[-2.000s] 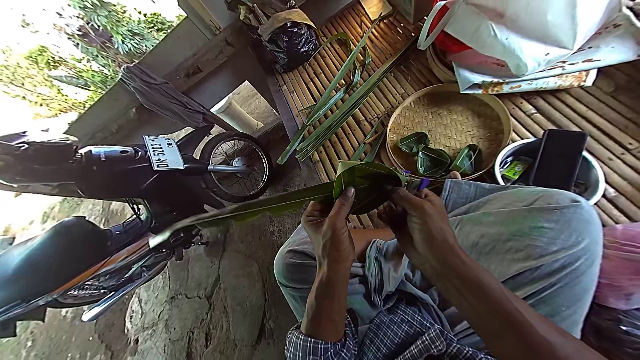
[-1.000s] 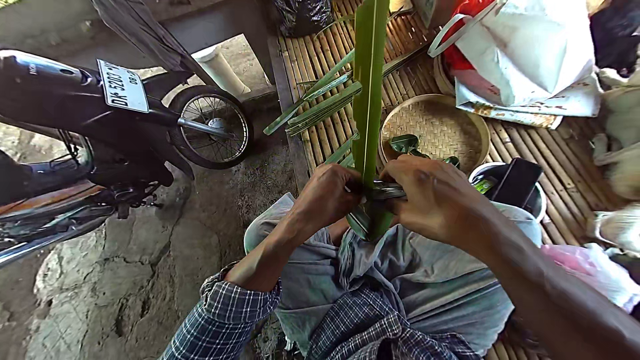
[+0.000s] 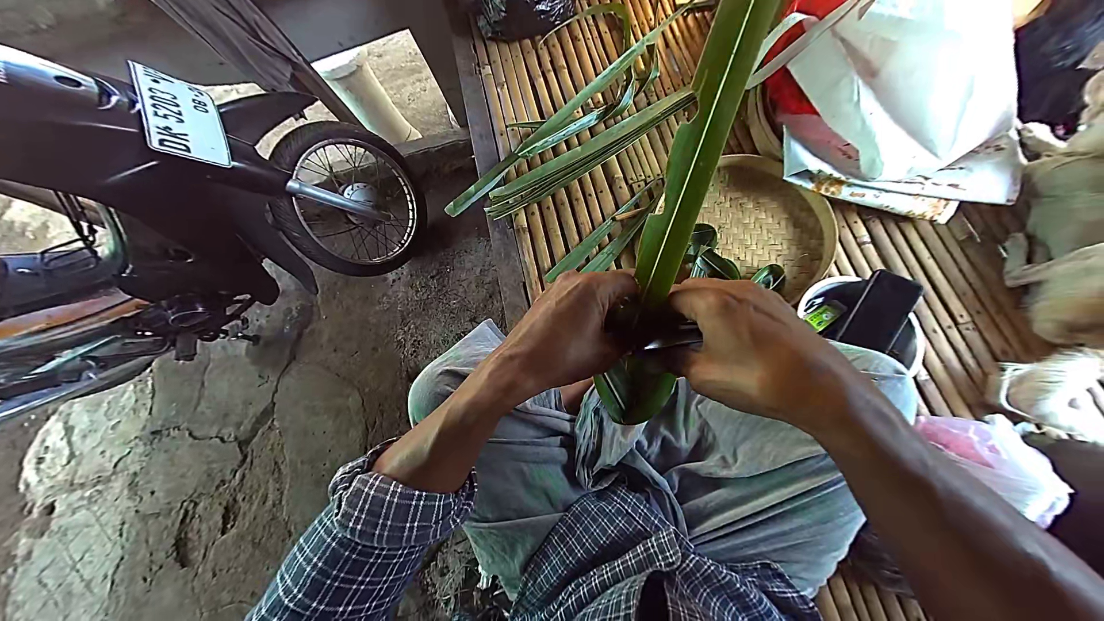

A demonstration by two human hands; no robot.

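Note:
A long green palm leaf strip [image 3: 690,181] stands up between my hands, its lower end folded into a rounded green loop [image 3: 636,392] just below them. My left hand [image 3: 580,332] grips the folded part from the left. My right hand [image 3: 749,341] closes on it from the right, with a thin metal blade [image 3: 677,336] partly visible under its fingers. Folded leaf pieces [image 3: 714,263] lie in a round woven bamboo tray [image 3: 828,226] beyond my hands. More long leaf strips [image 3: 595,147] rest on the bamboo slats to the left of the tray.
A tub [image 3: 916,349] holding a black phone [image 3: 881,310] stands right of the tray. White bags [image 3: 906,86] sit at the back right, with a pink plastic bag [image 3: 992,461] nearer. A motorbike [image 3: 172,207] is parked on the cracked concrete floor [image 3: 207,448] at left.
The leaf strip pointed left two seconds ago and now stands upright, pointing away from me. Both hands have stayed on its folded end. The view has shifted.

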